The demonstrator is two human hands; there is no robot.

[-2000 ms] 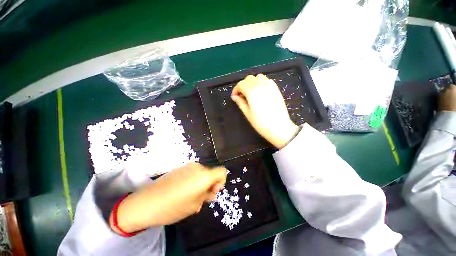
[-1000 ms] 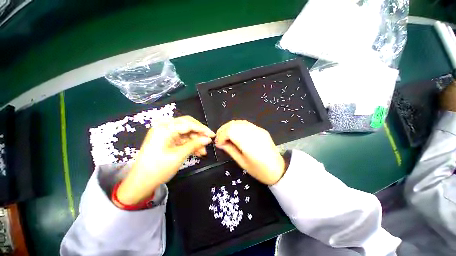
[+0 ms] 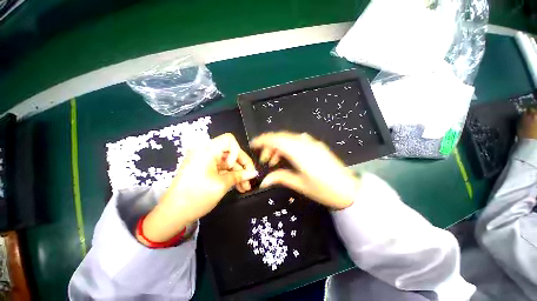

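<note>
My left hand (image 3: 206, 176), with a red band at the wrist, is over the inner edge of the left tray, thumb and fingertips together; a tiny pale speck shows at the tips, too small to name. My right hand (image 3: 306, 167) is blurred just right of it, thumb and fingers apart, with nothing visible in it. White plastic parts (image 3: 126, 161) cover much of the left tray around a bare patch. Thin metal pins (image 3: 338, 117) lie scattered in the right tray (image 3: 381, 120). Assembled pieces (image 3: 271, 242) lie in a loose pile in the near tray (image 3: 229, 273).
A crumpled clear bag (image 3: 176, 88) lies beyond the left tray. A bag of pins (image 3: 415, 141) and a large white packet (image 3: 400, 35) lie at the right. Another person's sleeve (image 3: 512, 200) and tray (image 3: 486, 138) are at far right. A dark tray (image 3: 23, 176) is at far left.
My right hand moved from the right tray to my left hand, then opened its fingers and parted slightly from it. My left hand moved from the near tray up and left.
</note>
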